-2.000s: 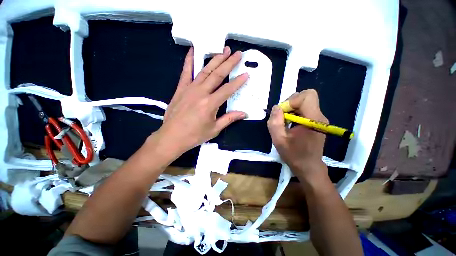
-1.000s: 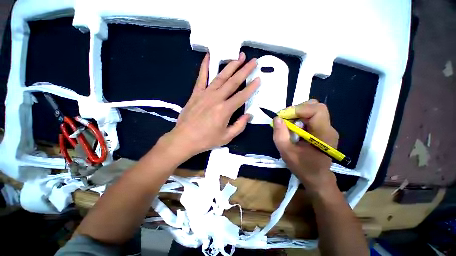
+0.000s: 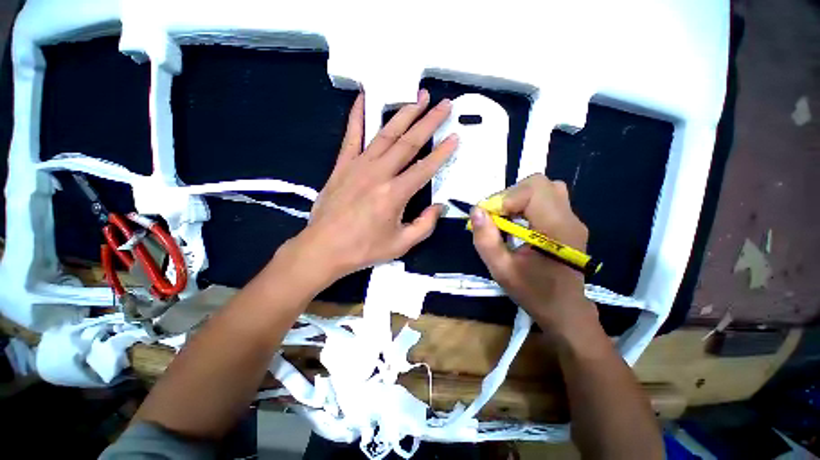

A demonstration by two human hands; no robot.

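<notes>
A small white cut piece point(image 3: 481, 153) with a rounded top and a dark oval slot lies on the black underlay point(image 3: 256, 112), inside an opening of the white offcut skeleton point(image 3: 584, 45). My left hand point(image 3: 373, 193) lies flat, fingers spread, with fingertips on the piece's left edge. My right hand point(image 3: 539, 243) is shut on a yellow marker pen point(image 3: 544, 241). The pen's dark tip is at the piece's lower edge; whether it touches is hard to tell. Something yellow is around a right fingertip.
Red-handled snips point(image 3: 144, 252) lie at the left by the offcut skeleton. Tangled white strips point(image 3: 369, 377) hang over the wooden edge point(image 3: 450, 346) at the front. The reddish-brown press bed point(image 3: 764, 180) with small scraps is at the right.
The pen tip has moved from the piece's lower right edge, over its lower part, to the left along its lower edge. My left hand stays on the piece. The view has shifted slightly.
</notes>
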